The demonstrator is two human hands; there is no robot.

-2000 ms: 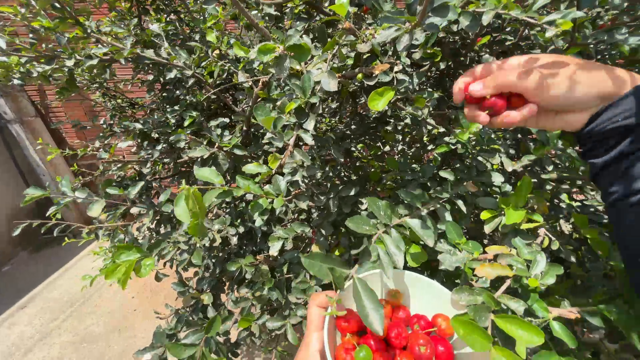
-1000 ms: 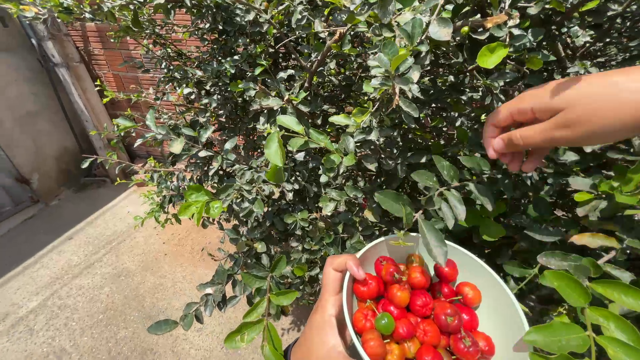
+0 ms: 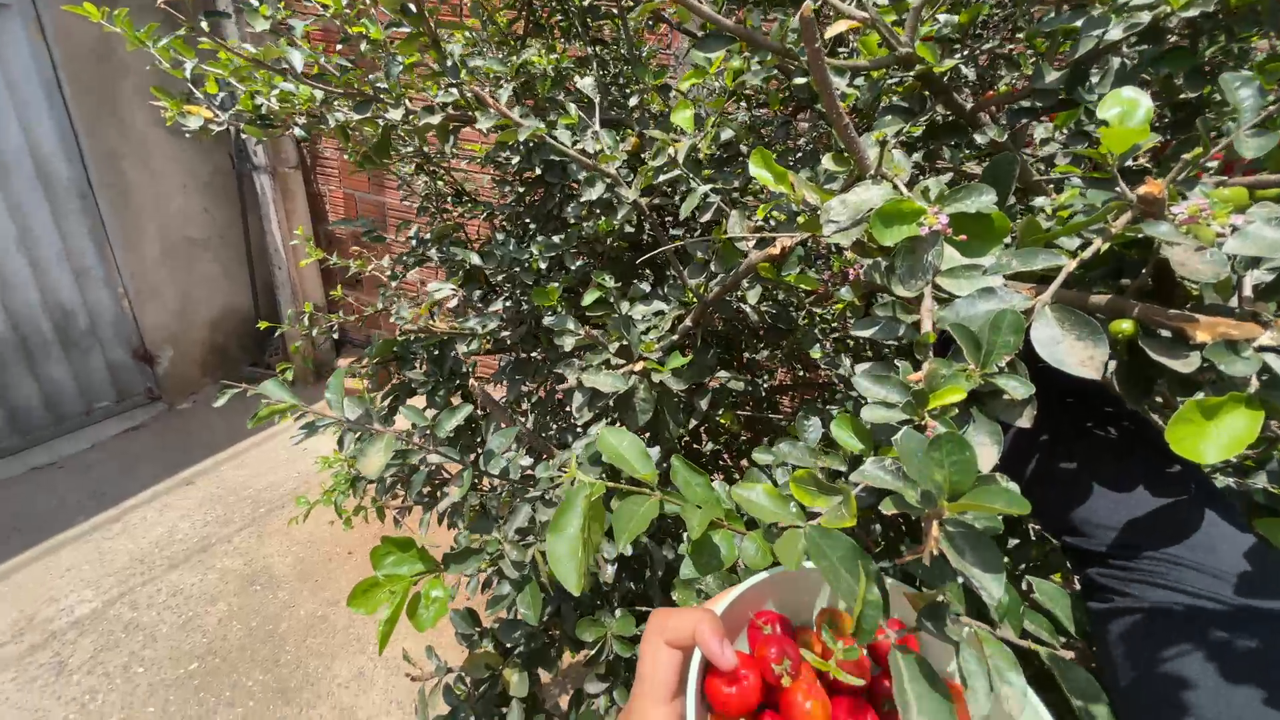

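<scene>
At the bottom, my left hand point(image 3: 680, 655) grips the rim of a pale bowl point(image 3: 745, 600), its thumb over the edge by a red fruit. Red and orange acerola cherries point(image 3: 778, 660) lie in the bowl, partly covered by leaves of the bush point(image 3: 620, 380). My right hand is out of sight; a dark sleeve point(image 3: 1140, 540) shows behind leaves at the right. Small green fruits point(image 3: 1123, 328) and pink blossoms point(image 3: 937, 222) are on the branches at the upper right.
Thick branches point(image 3: 830, 90) cross the upper right, in front of a brick wall point(image 3: 350, 200). At the left are a metal gate point(image 3: 60, 250), a plastered wall point(image 3: 160, 200) and a concrete floor point(image 3: 200, 600). A leafy twig reaches over the bowl.
My right hand held red fruits two seconds ago, was at the leaves without visible fruit one second ago, and has now left view. The view has shifted; more gate shows at left.
</scene>
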